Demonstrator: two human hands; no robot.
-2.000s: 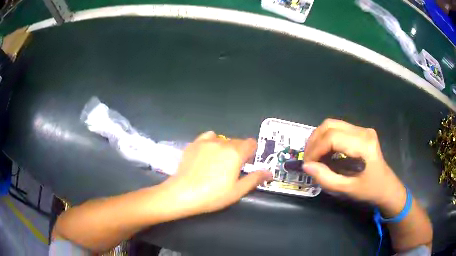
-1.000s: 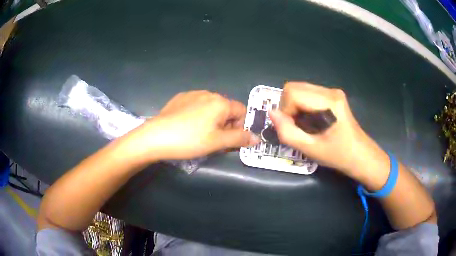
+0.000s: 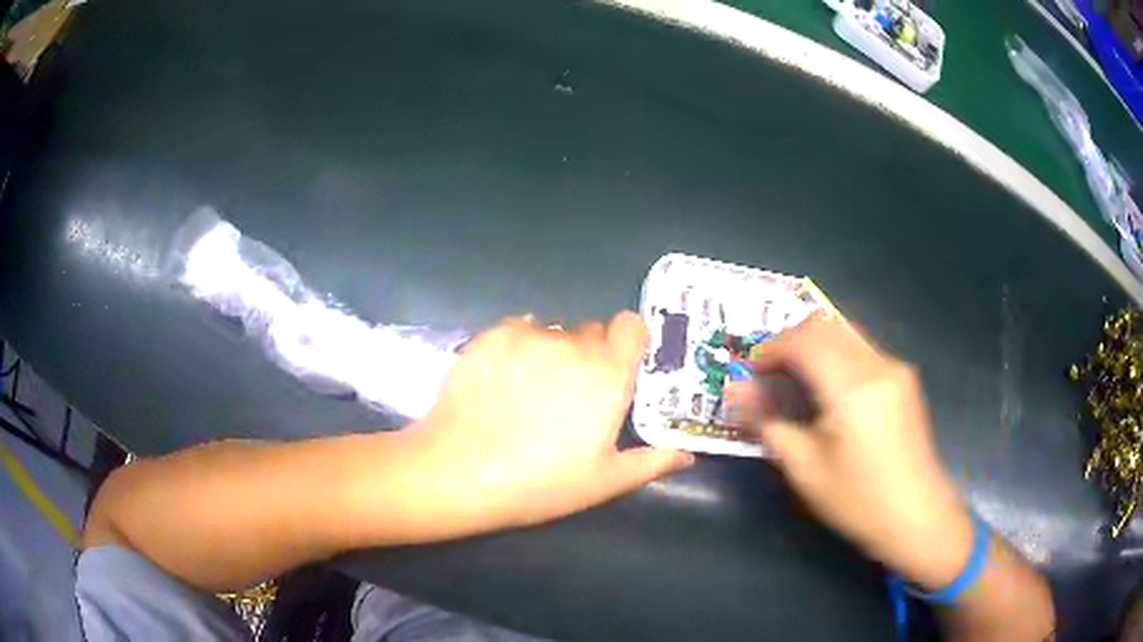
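Observation:
The open white socket housing (image 3: 692, 282) lies on the dark green mat, crowded with a black module (image 3: 672, 340), green parts and thin wires. A brass contact strip (image 3: 817, 299) sticks out at its upper right corner. My left hand (image 3: 539, 408) grips the housing's left edge, with the thumb along the lower edge. My right hand (image 3: 865, 433) is over the housing's right side, blurred, with the dark stubby hand tool (image 3: 792, 396) in its fingers. The tool's tip cannot be made out. The blue wrist strap (image 3: 963, 571) is on my right wrist.
The bagged white cord (image 3: 313, 339) lies left of the housing, running under my left hand. A pale edge (image 3: 953, 132) separates the mat from the green conveyor, which carries another housing (image 3: 896, 40) and a bagged cord (image 3: 1078, 132). Loose brass strips (image 3: 1116, 408) are piled at right.
The view has shifted. My right hand has drawn back rightward, uncovering more of the housing's inside. A brass strip now shows at the upper right corner. My left hand has moved round the housing's left edge.

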